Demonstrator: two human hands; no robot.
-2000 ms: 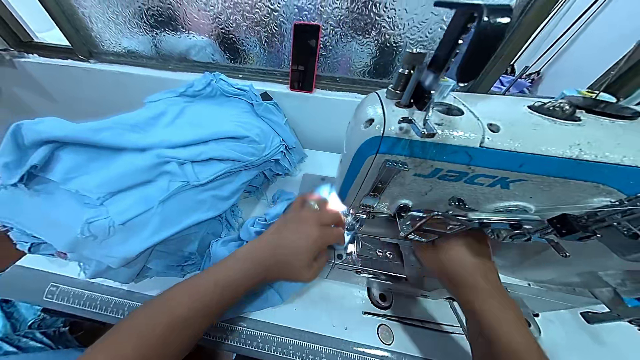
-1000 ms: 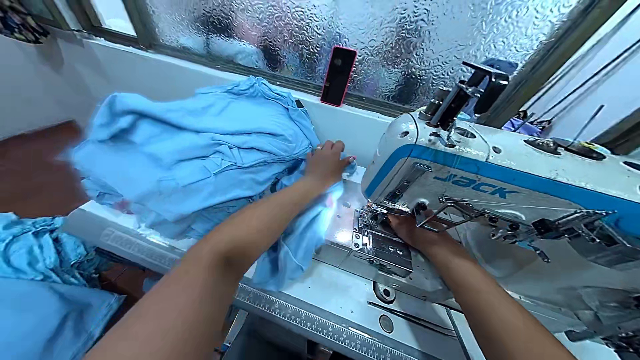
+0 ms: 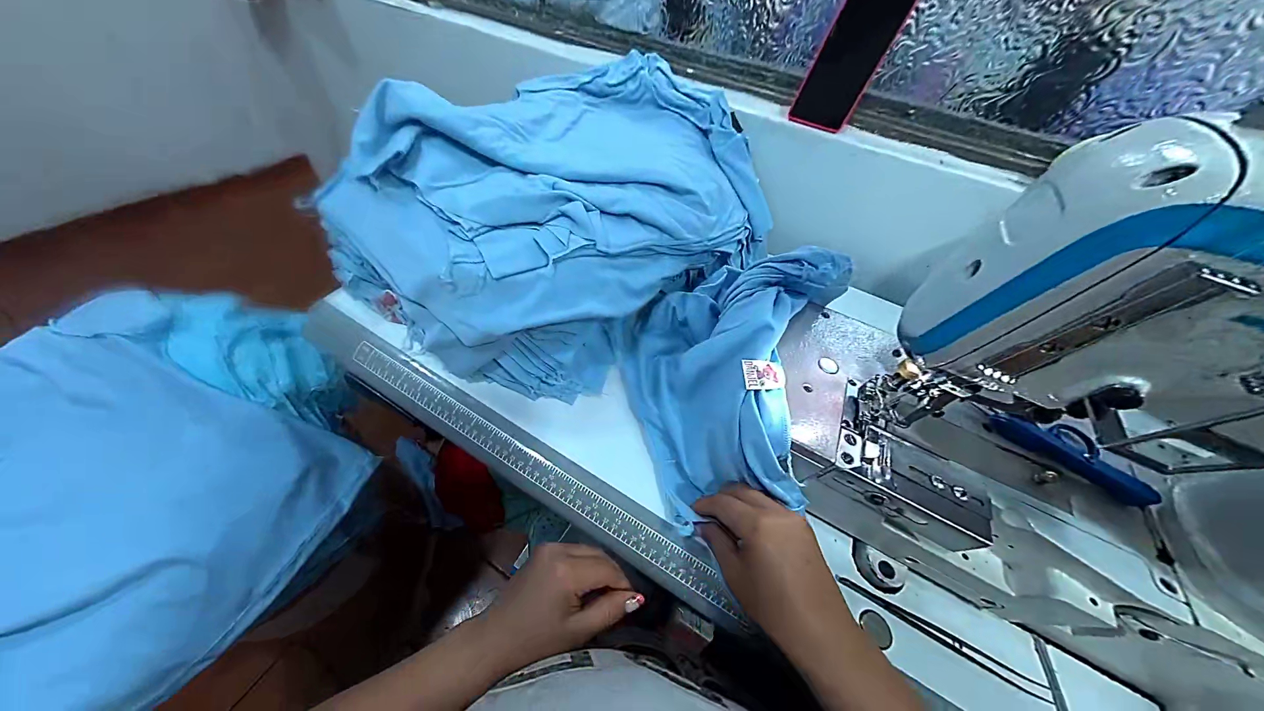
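My right hand (image 3: 760, 543) pinches the near edge of a light blue fabric garment (image 3: 706, 395) that lies on the sewing table's front part, left of the needle area. A small white label with a red mark (image 3: 763, 375) shows on that garment. My left hand (image 3: 568, 592) is curled just in front of the table edge, over my lap, thumb near the fingertips; whether something thin is between them cannot be seen. The industrial sewing machine (image 3: 1066, 267) stands at the right, its presser foot (image 3: 894, 395) beside the garment.
A pile of light blue garments (image 3: 553, 217) covers the table's back left. A ruler strip (image 3: 553, 479) runs along the front edge. More blue fabric (image 3: 148, 474) hangs at the left. Blue-handled tweezers or snips (image 3: 1076, 459) lie under the machine arm. A red-edged phone (image 3: 854, 59) leans at the window.
My right hand has left the machine's needle area and now grips the garment's near edge. My left hand has come from the cloth to the table's front edge. The view has swung left and down.
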